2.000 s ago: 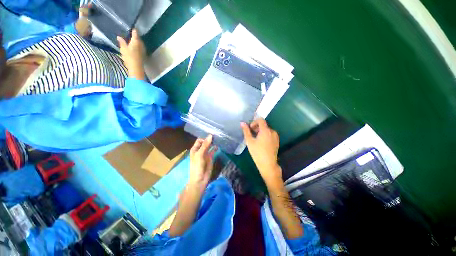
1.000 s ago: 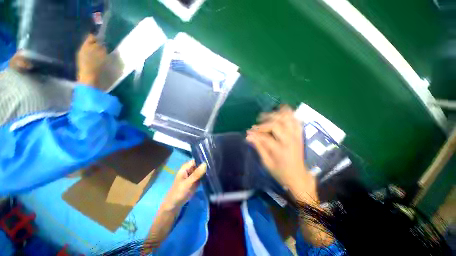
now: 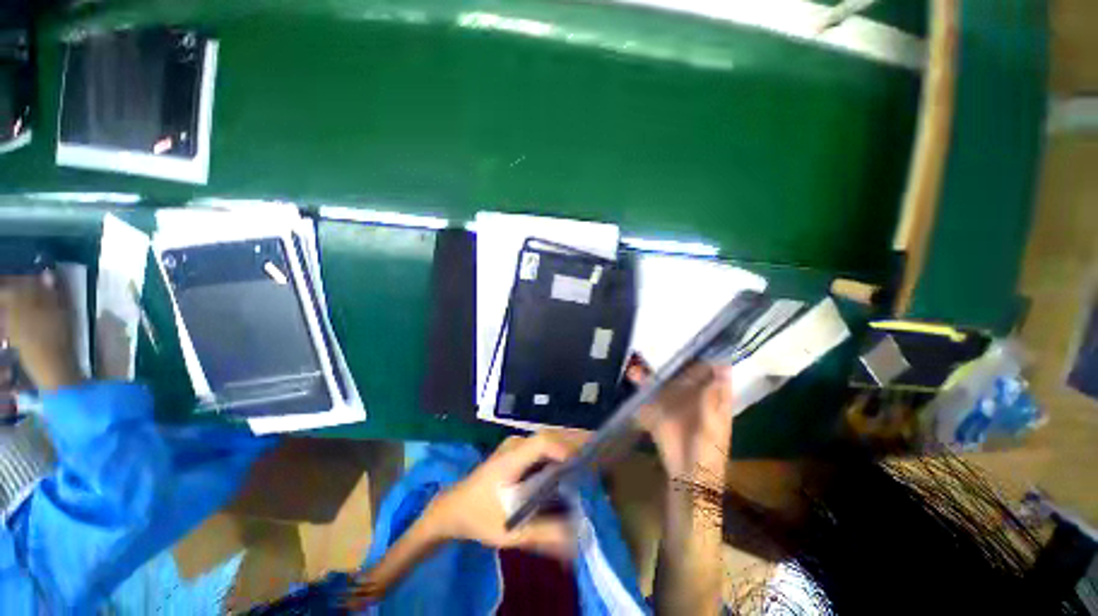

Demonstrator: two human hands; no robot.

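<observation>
A dark tablet back cover point(image 3: 638, 409) is held tilted nearly edge-on in front of me, blurred. My left hand point(image 3: 512, 499) grips its lower left end. My right hand point(image 3: 692, 415) holds it near its upper right part. Another back cover point(image 3: 560, 337) lies behind it, black inner face up with pale patches, on white separator sheets point(image 3: 491, 259). The held cover hides part of the sheets at the right.
A stack of covers point(image 3: 241, 319) on white sheets lies at the left. Another cover point(image 3: 133, 96) lies at the far left back. A co-worker's blue sleeve point(image 3: 133, 469) is at the left. A clear plastic bag point(image 3: 993, 403) is at the right.
The view has turned right, showing the bench's right side. The cover between my hands has been raised and tilted edge-on. The cover with patches now lies in full view.
</observation>
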